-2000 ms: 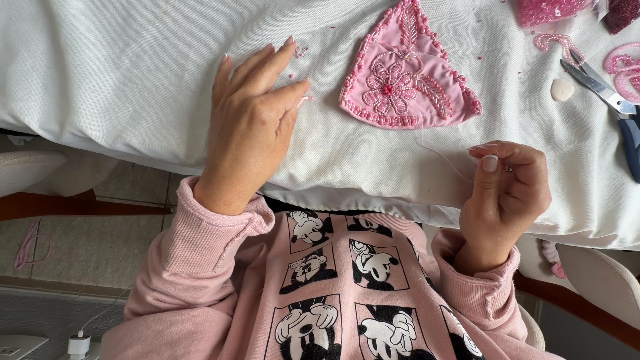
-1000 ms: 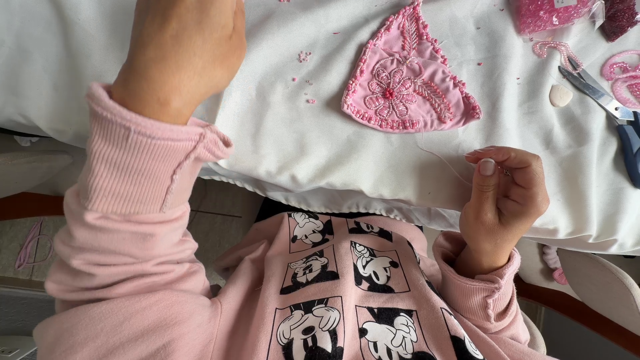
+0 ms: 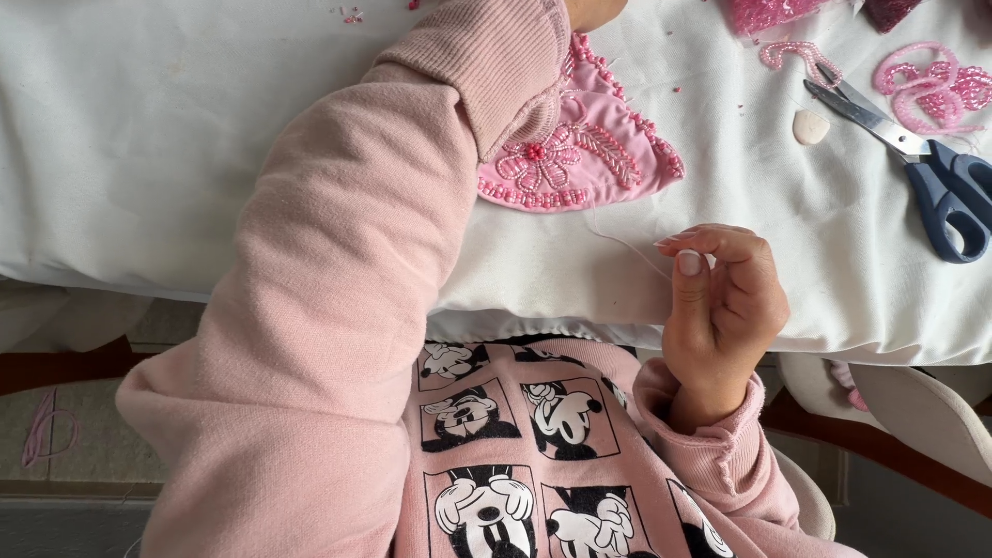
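Note:
A pink fabric triangle (image 3: 577,159) with beaded flower, leaf and edging lies on the white cloth, its upper left part covered by my left sleeve. My left hand (image 3: 595,12) reaches past the piece's top corner and is mostly cut off by the upper frame edge; its fingers are out of sight. To the lower right of the fabric, my right hand (image 3: 725,291) is raised at the table's near edge, thumb and fingertips drawn together. A thin pale thread (image 3: 626,244) runs from the fabric's lower edge to these fingers. Whether they also hold a needle cannot be seen.
Blue-handled scissors (image 3: 903,139) lie partly spread at the right, beside a flat cream-coloured piece (image 3: 811,127), a beaded strip (image 3: 802,56) and pink beaded loops (image 3: 934,87). Bags of pink beads (image 3: 771,12) stand behind them. Loose beads (image 3: 350,15) lie at the upper left.
My left hand has moved from beside the fabric's left side, up to the far left part of the table, then right to beyond the fabric's top. My right hand has stayed nearly still.

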